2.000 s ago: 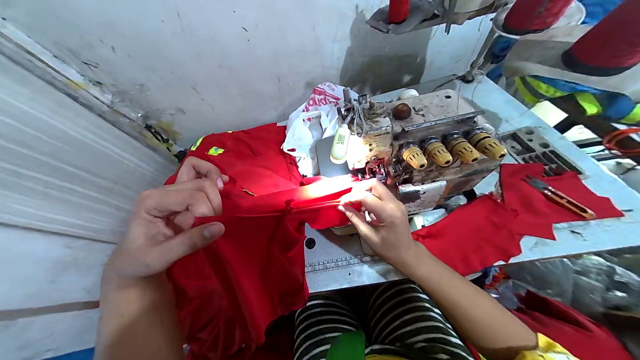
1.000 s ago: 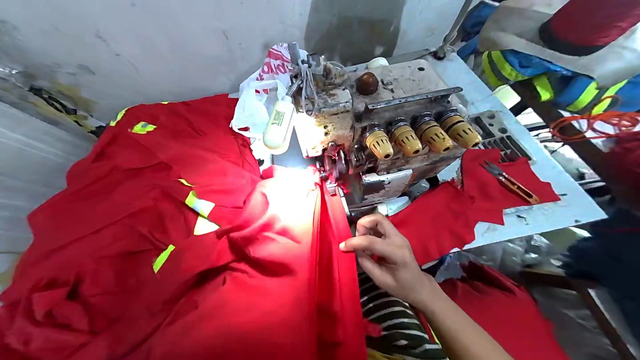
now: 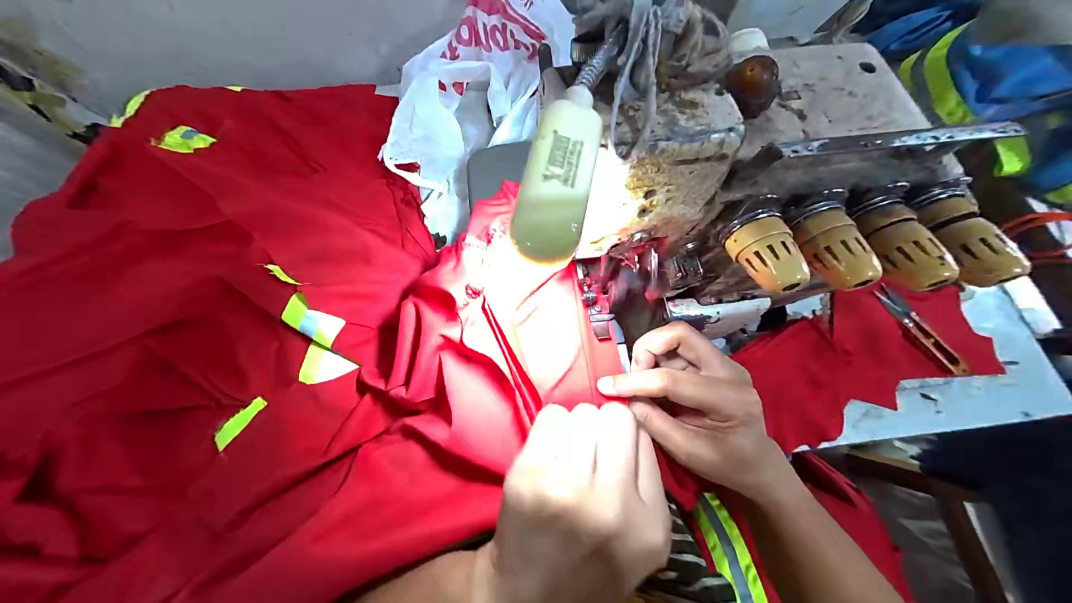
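Red fabric (image 3: pixel 360 243) with yellow-green reflective pieces spreads over the left side and runs under the presser foot (image 3: pixel 600 318) of an overlock sewing machine (image 3: pixel 687 159). My left hand (image 3: pixel 586 494) grips the fabric close in front of the foot, its fingers curled. Just to its right, my right hand (image 3: pixel 703 402) pinches the fabric's edge between thumb and fingers. A lit lamp (image 3: pixel 557 176) hangs over the seam, and its glare washes out part of the cloth. Yellow tension knobs (image 3: pixel 837 243) line the machine's front.
Thread snips (image 3: pixel 921 331) lie on red fabric scraps (image 3: pixel 804 377) at the right of the white table (image 3: pixel 963 398). Behind the lamp is a white plastic bag (image 3: pixel 452 109). Blue cloth with reflective strips (image 3: pixel 1005 75) is at the upper right.
My left hand, out of view one second ago, now holds the fabric beside my right hand. The fabric, held up two seconds ago, now lies under the presser foot. The view has moved closer.
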